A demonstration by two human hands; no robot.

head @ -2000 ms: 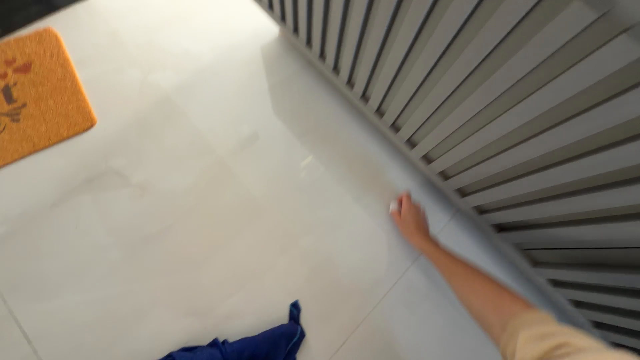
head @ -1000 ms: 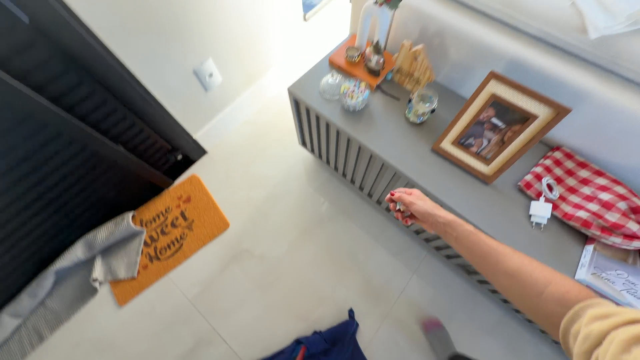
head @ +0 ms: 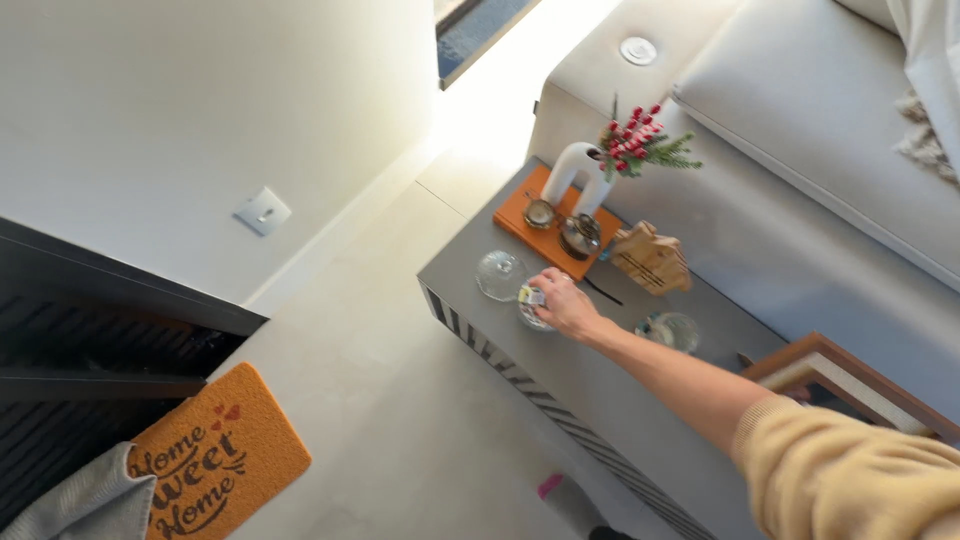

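Observation:
My right hand (head: 566, 304) reaches into a small glass bowl (head: 534, 319) on the grey sideboard (head: 469, 289). Its fingers are over the bowl's colourful contents, touching a small wrapped piece; whether they grip it cannot be told. Directly beside the bowl lies a clear glass lid (head: 501, 275). Behind them is an orange book (head: 525, 232) bearing a white looped vase (head: 574, 165) with red berries and two small ornaments. A wooden ornament (head: 651, 259) and another glass jar (head: 675, 331) stand farther right. My left hand is out of view.
A framed picture (head: 847, 375) stands on the sideboard at the right, beside a light sofa (head: 810, 150). An orange doormat (head: 225, 450) with a grey cloth (head: 97, 495) over it lies by the dark louvred door (head: 90, 352). A socked foot (head: 574, 502) is on the floor.
The view has swung toward the sideboard's far end. My right hand, which was above the slatted front a second ago, is now at the glass bowl.

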